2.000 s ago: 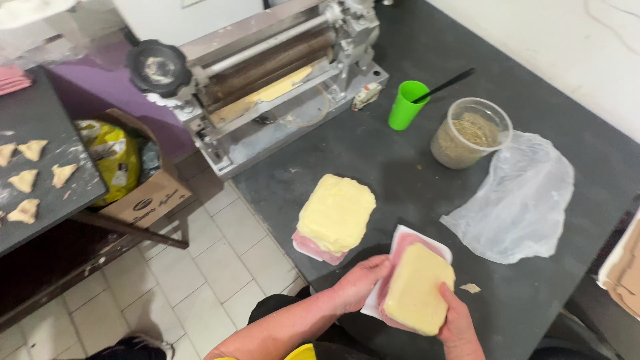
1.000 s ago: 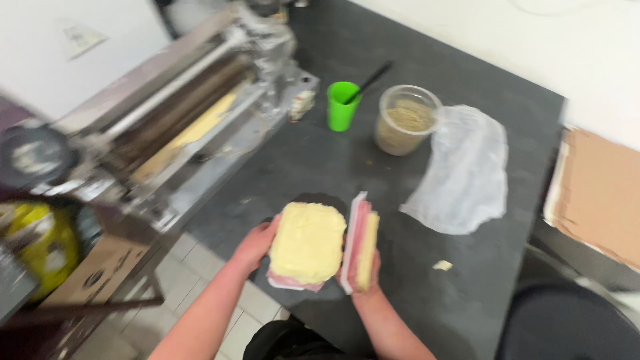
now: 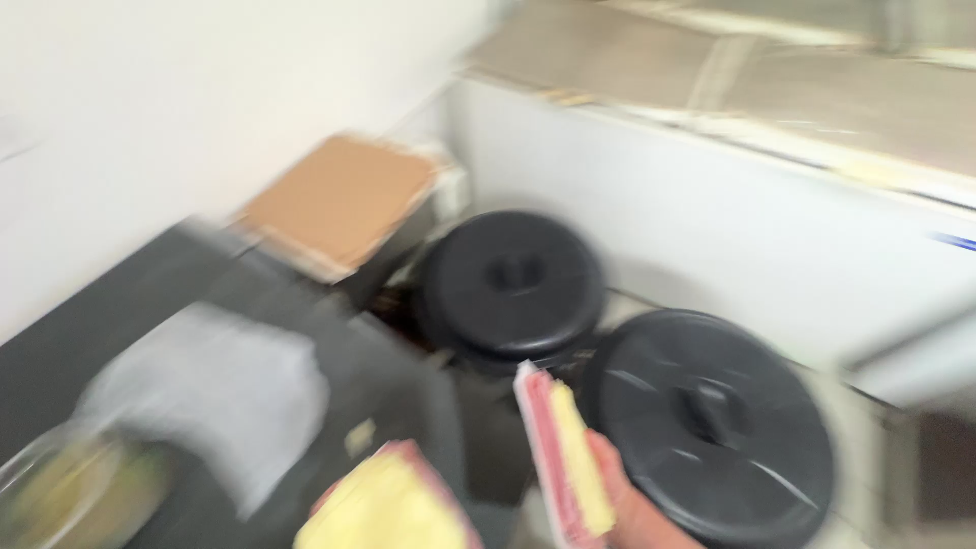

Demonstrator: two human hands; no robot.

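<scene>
My right hand (image 3: 621,488) grips a stack of sliced cheese and ham on a white tray (image 3: 564,457), turned on its edge so its pink and yellow layers show. Left of it, at the bottom edge, is a second stack of yellow cheese over ham (image 3: 389,507), tilted. Of my left hand only a small reddish bit seems to show beside that stack; its fingers are hidden. A clear plastic bag (image 3: 213,389) lies on the dark table (image 3: 396,404), with a small pale scrap (image 3: 360,437) near it. A blurred clear tub (image 3: 84,488) stands at lower left.
Two black lidded bins, one farther (image 3: 515,286) and one nearer (image 3: 709,427), stand beyond the table's edge. A cardboard piece (image 3: 343,202) sits at the table's far corner against the white wall. A low white partition (image 3: 648,206) with a brown top runs behind the bins.
The view has swung far to the right, to the bins. Two seconds ago both hands held one stack; a second ago the left hand reached the other, which now appears raised and tilted.
</scene>
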